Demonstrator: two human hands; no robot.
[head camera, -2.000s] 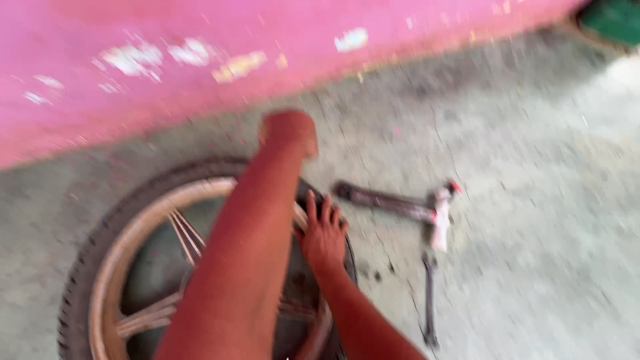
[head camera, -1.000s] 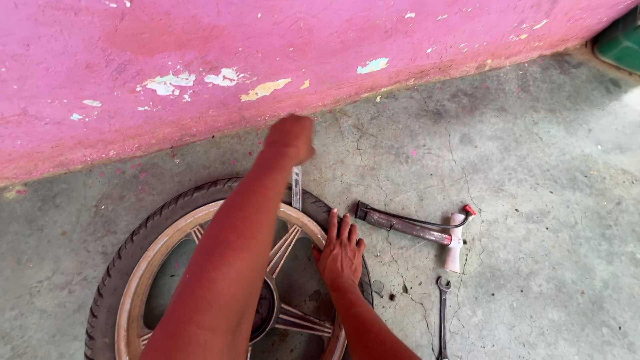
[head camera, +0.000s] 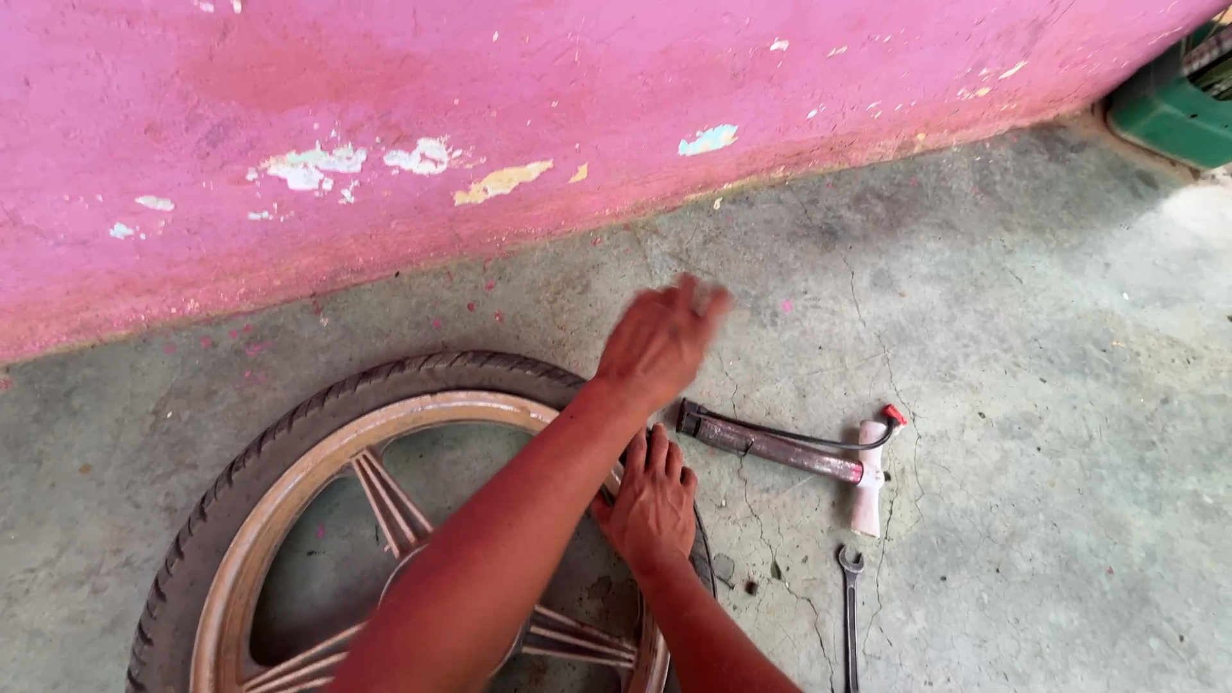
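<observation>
My left hand (head camera: 664, 337), its fingers bent and blurred, is raised over the floor just beyond the tyre's upper right edge. Whether anything is in it, I cannot tell. My right hand (head camera: 654, 505) lies palm down across the right side of the black tyre (head camera: 289, 433), fingers pointing away from me. The tyre is on a spoked metal wheel rim (head camera: 236, 553) lying flat on the floor. My left forearm crosses above the wheel and hides the hub and part of the rim. A small pale spot shows at my right fingertips; what it is stays unclear.
Right of the tyre lies a hand pump (head camera: 775, 450) with a pale T-handle and a black hose with a red end. An open-end wrench (head camera: 851, 616) lies below it. Behind runs a pink peeling wall (head camera: 577, 87). A green container (head camera: 1169, 115) stands far right.
My left hand has moved right from above the tyre's top. The flat metal tool seen below it one second ago no longer shows there. My right hand remains on the tyre, fingers closer together.
</observation>
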